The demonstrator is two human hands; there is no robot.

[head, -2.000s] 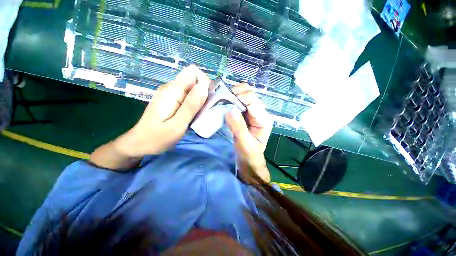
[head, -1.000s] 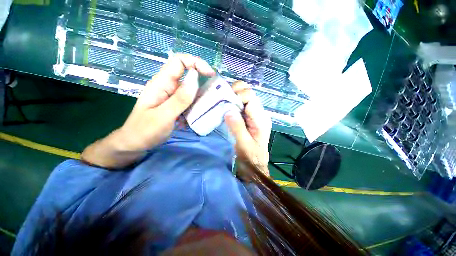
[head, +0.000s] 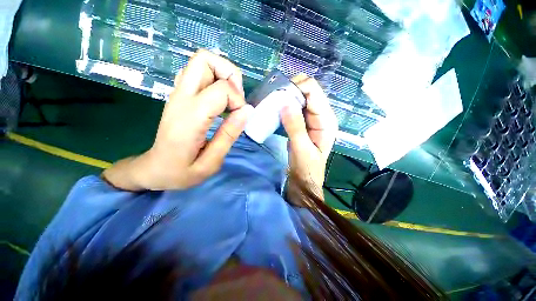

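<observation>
A small flat device housing, white on its lower part and dark grey at its upper end, is held over my lap in front of the bench edge. My right hand grips its right side between thumb and fingers. My left hand has thumb and forefinger pinched together at the housing's left edge. Whether a thin film is between those fingertips cannot be told. The clear blister tray with rows of rectangular pockets lies on the bench just beyond my hands.
White sheets and a crumpled white wrap lie right of the tray. A blue printed packet is at the upper right. A second blister tray sits at the right. A round black stool stands under the bench edge.
My left hand has moved from the housing's upper end down to its left edge. The housing's upper part now looks dark grey where it looked pale one second ago. The view has shifted slightly.
</observation>
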